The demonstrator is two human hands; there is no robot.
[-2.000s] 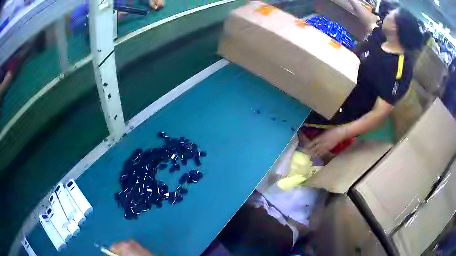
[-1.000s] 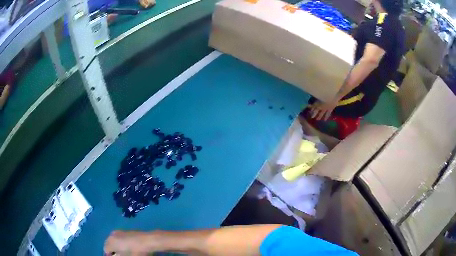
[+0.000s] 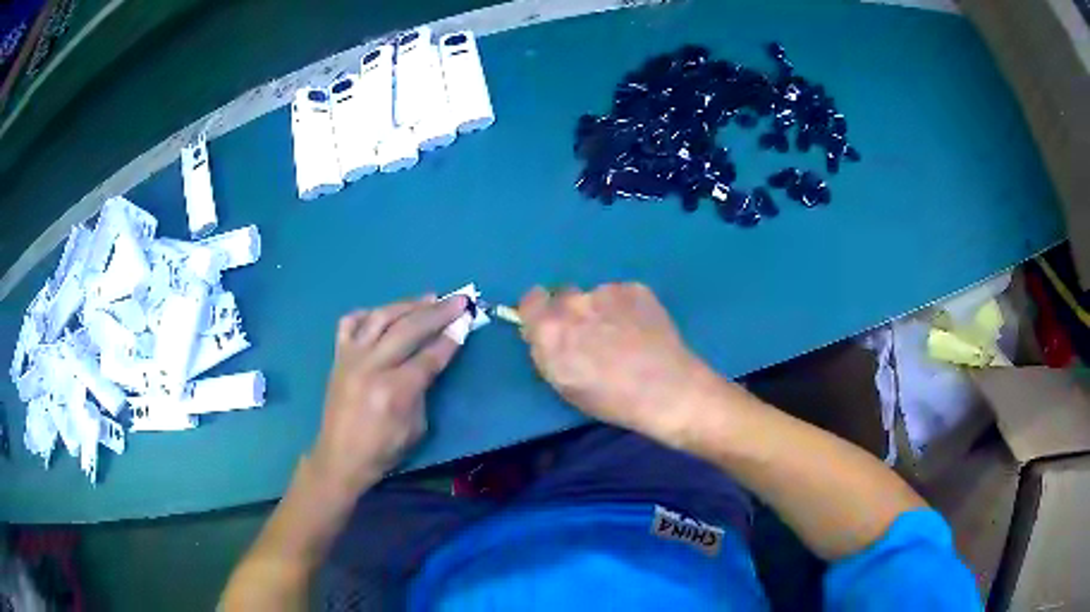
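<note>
My left hand (image 3: pixel 389 377) holds a white plastic housing (image 3: pixel 464 313) near the middle of the bench; a small dark part shows at its end. My right hand (image 3: pixel 604 347) grips a hand tool (image 3: pixel 507 314) with a pale yellow handle, its thin tip at the housing's end. My fingers hide most of the housing and handle. A jumbled heap of white housings (image 3: pixel 132 323) lies at left. A heap of small glossy black parts (image 3: pixel 681 126) lies at upper right.
Several fitted housings (image 3: pixel 395 108) with dark ovals lie side by side at the far edge. One separate housing (image 3: pixel 198 185) lies left of them. The green-blue bench (image 3: pixel 478 227) has a pale far rail. Cardboard (image 3: pixel 1038 407) and white and yellow wrapping (image 3: pixel 966 336) are at lower right, off the bench.
The view has swung left and down, bringing the white heap and both hands into view. My left hand now shows, holding a housing. My right hand now meets it with the tool.
</note>
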